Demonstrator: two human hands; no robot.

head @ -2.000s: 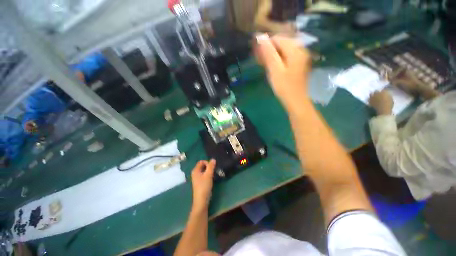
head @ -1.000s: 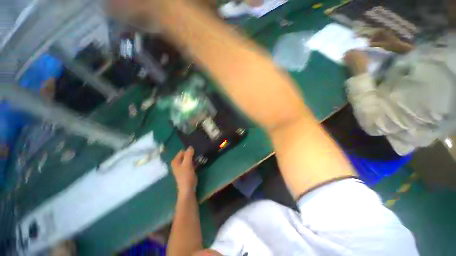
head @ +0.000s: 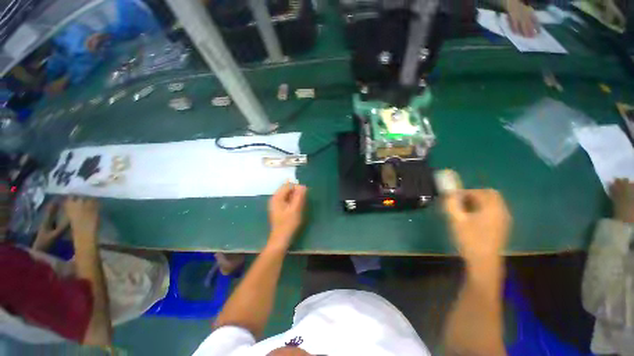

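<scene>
The test fixture stands in front of me, its black base (head: 358, 184) showing red digits on the front. The green board (head: 400, 122) with a lit centre sits above the base's nest (head: 390, 175), which looks dark with no pale module in it. My right hand (head: 478, 217), blurred, holds a pale module (head: 447, 181) just right of the base. My left hand (head: 287, 206) is at the right end of the white sheet (head: 188, 174), below pale modules (head: 283, 161); its fingertips are close together and no held thing can be made out.
A black cable (head: 254, 146) curves over the sheet to the fixture. A metal post (head: 222, 69) rises behind the sheet. More modules lie along the bench at the back left. A plastic bag (head: 550, 129) and papers (head: 607, 156) lie right. People sit at both sides.
My right hand has come down from the fixture's top to the base's right side, now with a module. The pale module has left the nest. My left hand has moved off the base's corner towards the sheet.
</scene>
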